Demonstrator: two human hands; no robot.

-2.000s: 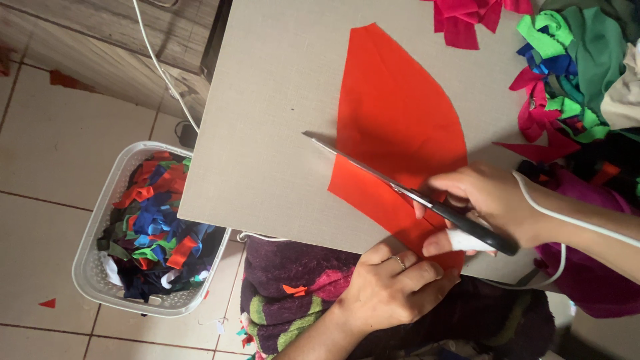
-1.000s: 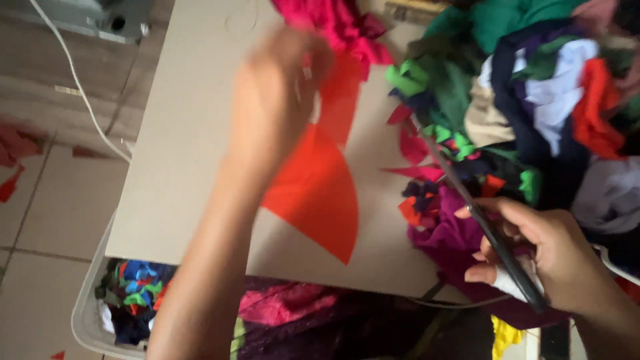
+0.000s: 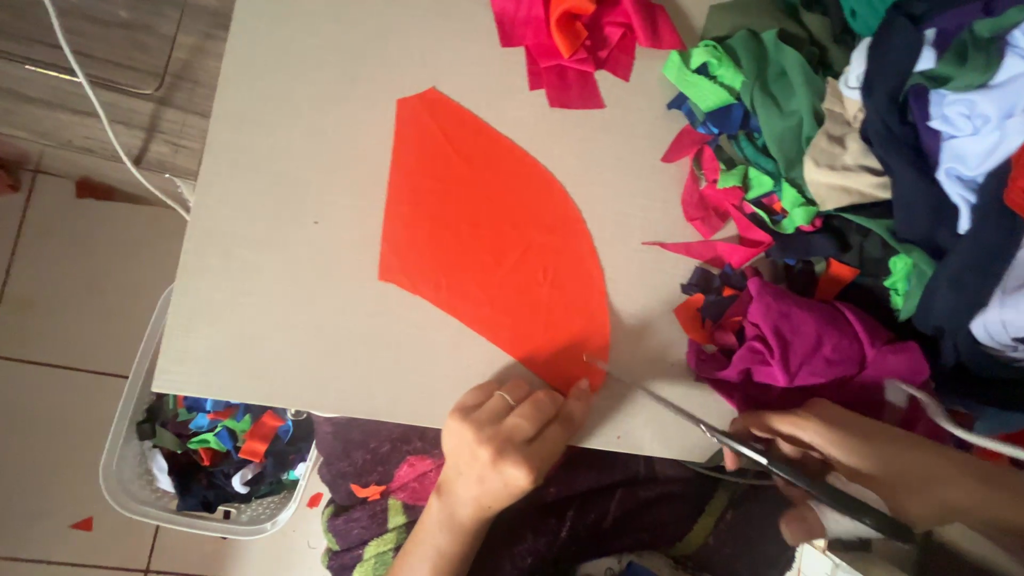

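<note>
An orange-red piece of fabric (image 3: 496, 232) with one curved side lies flat on the pale tabletop (image 3: 272, 240). My left hand (image 3: 508, 440), with a ring on one finger, rests at the table's front edge and holds the lower end of the fabric. In my right hand (image 3: 832, 464) is a pair of dark-handled scissors (image 3: 768, 460); their blades point up and left, with the tips over the fabric's lower right part. The blades look nearly together. A white wrap covers part of a right finger or the thumb.
Crimson fabric strips (image 3: 592, 48) with an orange one lie at the table's top. A pile of mixed cloth (image 3: 848, 160) covers the right side, magenta fabric (image 3: 808, 344) nearest my right hand. Below the left corner stands a clear plastic basket (image 3: 120, 472) of scraps. A white cable (image 3: 96, 112) hangs at left.
My left hand has come down from the upper part of the table to the fabric's lower end. The scissors have moved from beside the cloth pile to the fabric. The view has shifted.
</note>
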